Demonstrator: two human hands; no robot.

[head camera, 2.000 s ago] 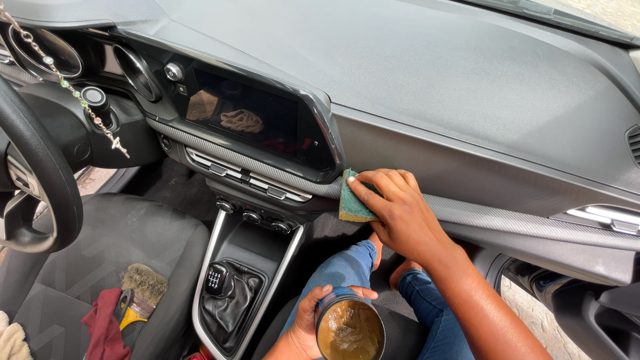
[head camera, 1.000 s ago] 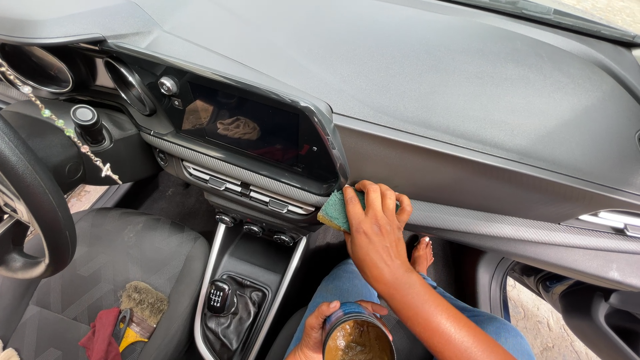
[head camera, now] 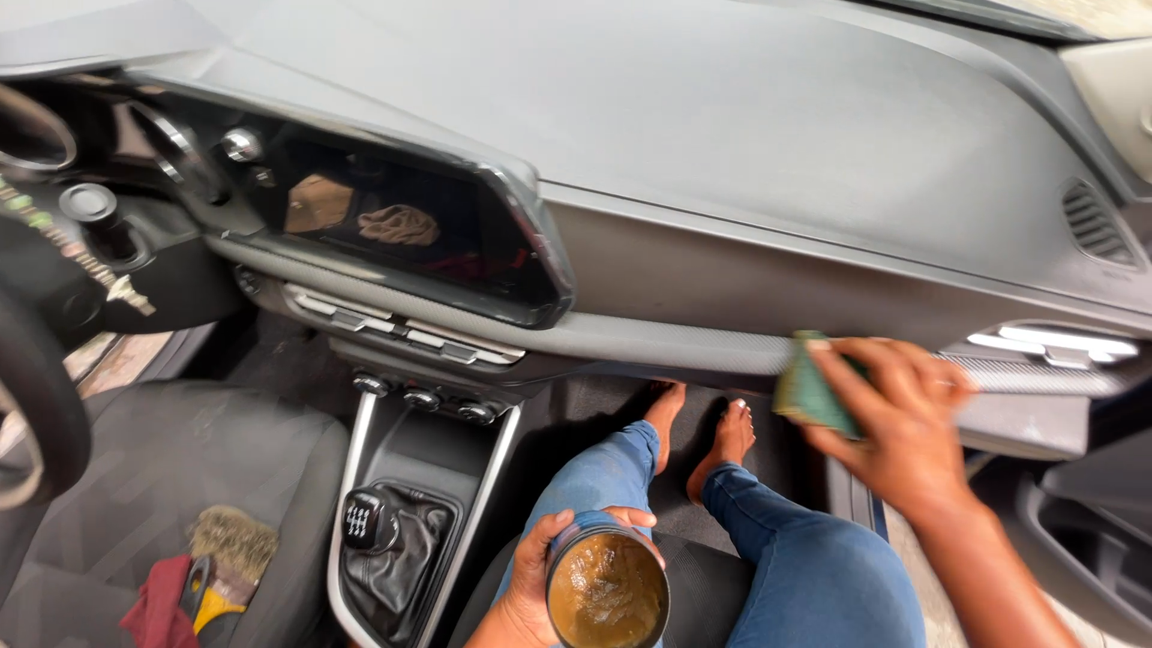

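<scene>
My left hand (head camera: 531, 576) holds a round open tin (head camera: 607, 589) of glossy brown paste above my lap, its fingers around the rim. My right hand (head camera: 900, 414) is closed on a sponge (head camera: 817, 387) with a green scouring side and a yellowish side. That sponge is against the textured grey trim strip (head camera: 684, 342) of the dashboard (head camera: 765, 126), left of the passenger-side air vent (head camera: 1053, 346). The right hand is slightly blurred.
On the other seat (head camera: 270, 432) lie a bristle brush (head camera: 236, 544) with a yellow handle and a dark red cloth (head camera: 162, 603). A gear lever (head camera: 369, 520) stands between the seats. The steering wheel (head camera: 36, 405) and hanging beads (head camera: 76, 247) are at left, the display screen (head camera: 405, 220) above the centre vents.
My right hand has moved right along the trim with the sponge, from beside the screen's lower corner toward the passenger-side vent. My left hand still holds the tin.
</scene>
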